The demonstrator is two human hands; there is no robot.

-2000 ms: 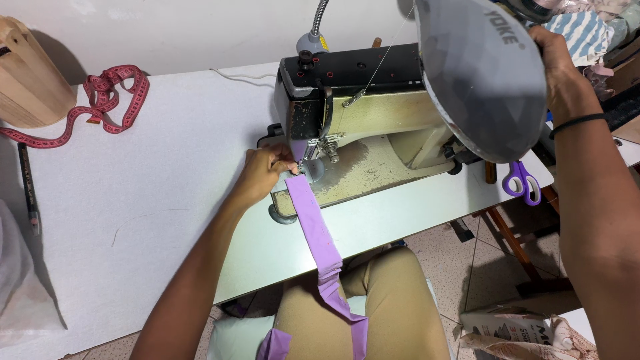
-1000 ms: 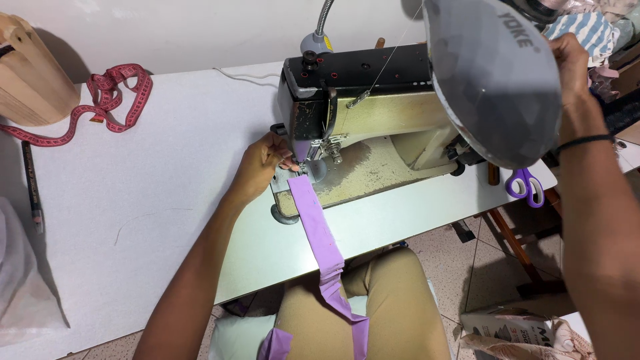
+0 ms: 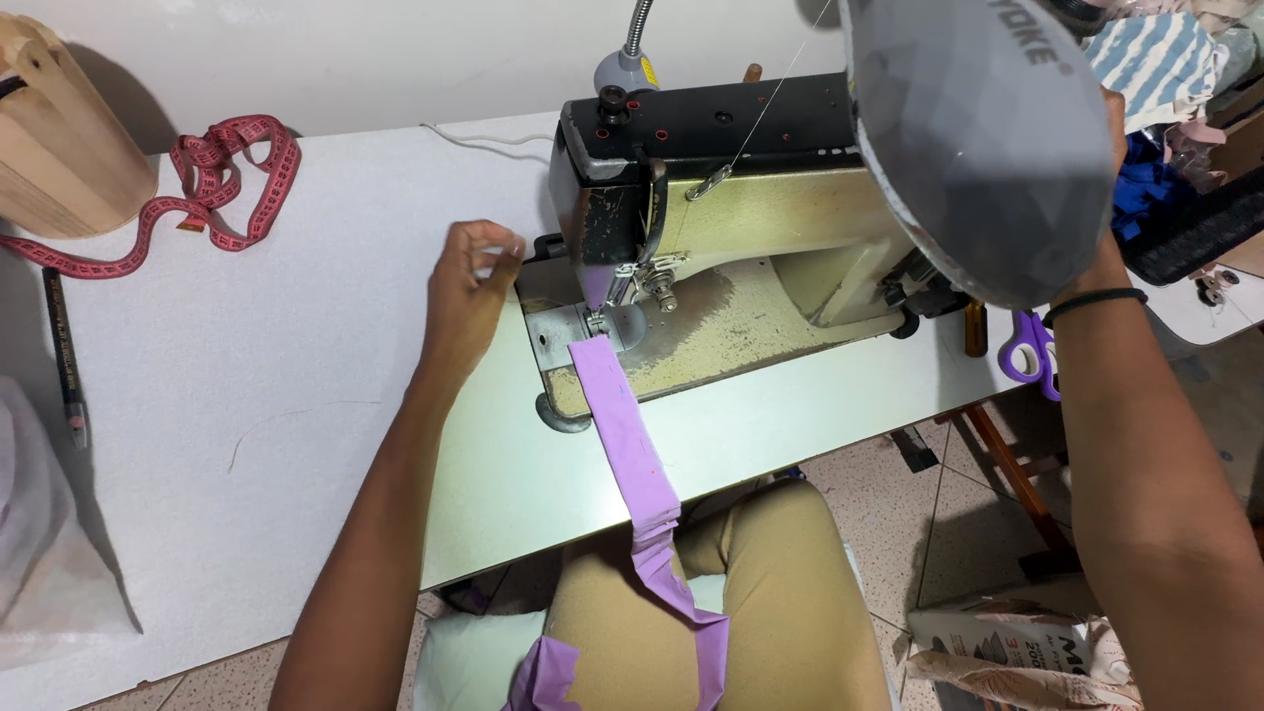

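A purple fabric strip (image 3: pixel 624 425) runs from the presser foot (image 3: pixel 594 322) of a black and cream sewing machine (image 3: pixel 790 212) over the table's front edge onto my lap. My left hand (image 3: pixel 476 286) is raised left of the needle area, fingertips close to a black lever at the machine's back left. Its fingers are bent, thumb near the index finger; whether anything thin is between them I cannot tell. My right hand (image 3: pixel 1116 128) is mostly hidden behind the grey lamp shade (image 3: pixel 987 148) at the machine's right end, so its grip does not show.
A red measuring tape (image 3: pixel 267 183) lies by a wooden container (image 3: pixel 69 138) at the back left, with a dark pencil (image 3: pixel 65 360) nearer. A white bag (image 3: pixel 49 553) is at the left edge. Purple-handled scissors (image 3: pixel 1029 351) lie near my right forearm. Fabrics (image 3: pixel 1155 69) are piled at the back right.
My left hand has moved left, away from the strip's end at the presser foot, toward the black lever. The strip lies much as before.
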